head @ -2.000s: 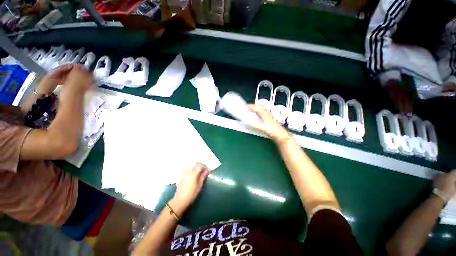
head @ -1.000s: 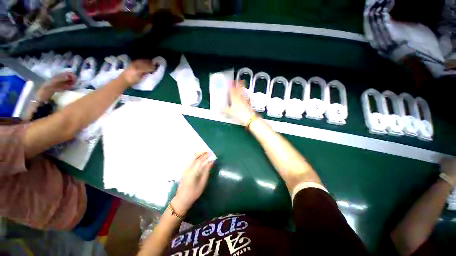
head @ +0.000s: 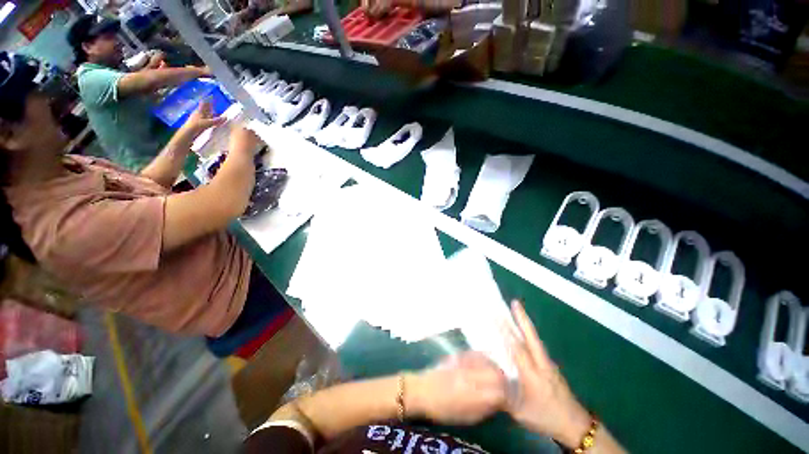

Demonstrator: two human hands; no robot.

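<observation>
My left hand [head: 466, 388] is blurred and closed at the near end of a white sleeve [head: 483, 297]. My right hand [head: 539, 379] holds the sleeve's right side, fingers along it. Whether a unit is inside is hidden by the hands and glare. The sleeve's far end overlaps a fanned pile of white sleeves [head: 373, 257] to the left. Beyond the white strip, a row of white loop-shaped units [head: 639, 266] stands on the belt, with more at the right edge. Left of the row lie bagged units [head: 495, 191], [head: 440, 168].
A neighbouring worker in a salmon shirt [head: 133, 230] handles things over a dark bundle [head: 264, 193] at left. More white units [head: 355, 129] stand along the belt there. A blue bin [head: 191, 102], another worker [head: 111, 97], a red tray [head: 381, 27] and cartons [head: 532, 35] are farther off.
The view has swung left. My right hand has come back from the belt and joined my left at a sleeve. The nearer row shows one unit fewer; a bagged unit lies left of it.
</observation>
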